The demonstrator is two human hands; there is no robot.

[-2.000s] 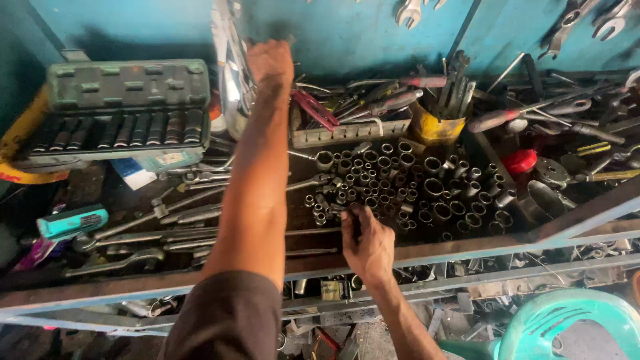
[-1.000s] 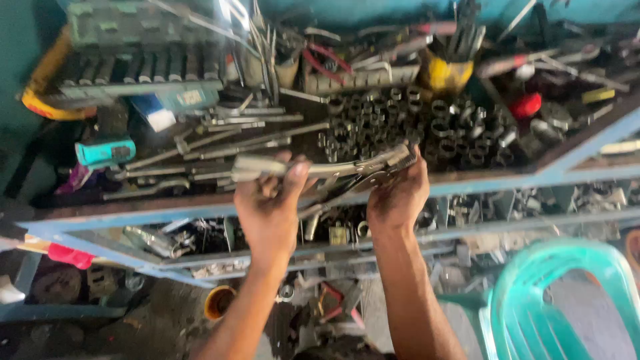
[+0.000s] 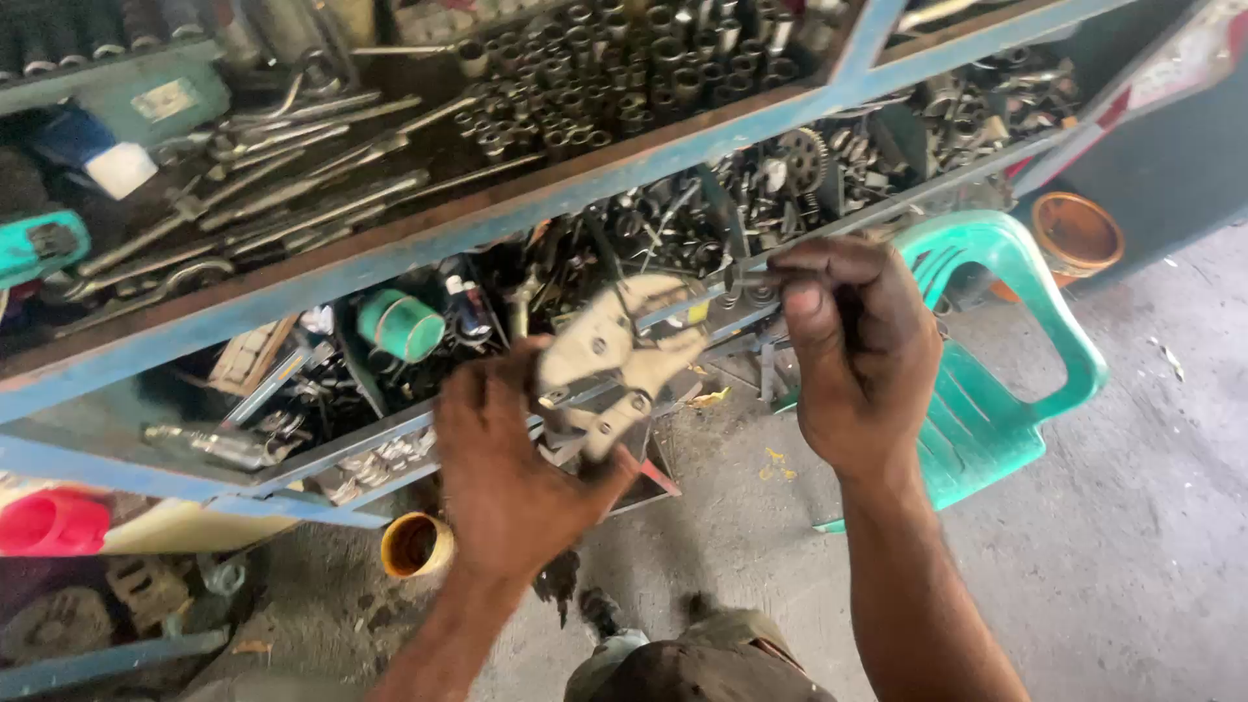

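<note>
Locking pliers (image 3: 624, 361) of pale metal, their jaws apart and slightly blurred, are held in front of the bench between my two hands. My left hand (image 3: 512, 468) wraps around their near end, thumb below and fingers above. My right hand (image 3: 858, 341) is at the other end, with thumb and fingertips pinched near the end of a handle; the fingers partly hide what they grip. Beyond my hands, many steel sockets (image 3: 624, 78) stand on the bench top, and long wrenches and bars (image 3: 322, 180) lie to their left.
The bench's blue metal edge (image 3: 468, 219) crosses the view. Below it, a divided shelf holds gears (image 3: 804, 161), small parts and a green cup (image 3: 402, 325). A green plastic chair (image 3: 994, 390) stands at right, near an orange bucket (image 3: 1077, 234). A yellow container (image 3: 416, 544) sits on the floor.
My left hand has come back from the rear of the bench, and both hands now hold the pliers nearer my body. The pliers' jaws show apart. The view has tilted down.
</note>
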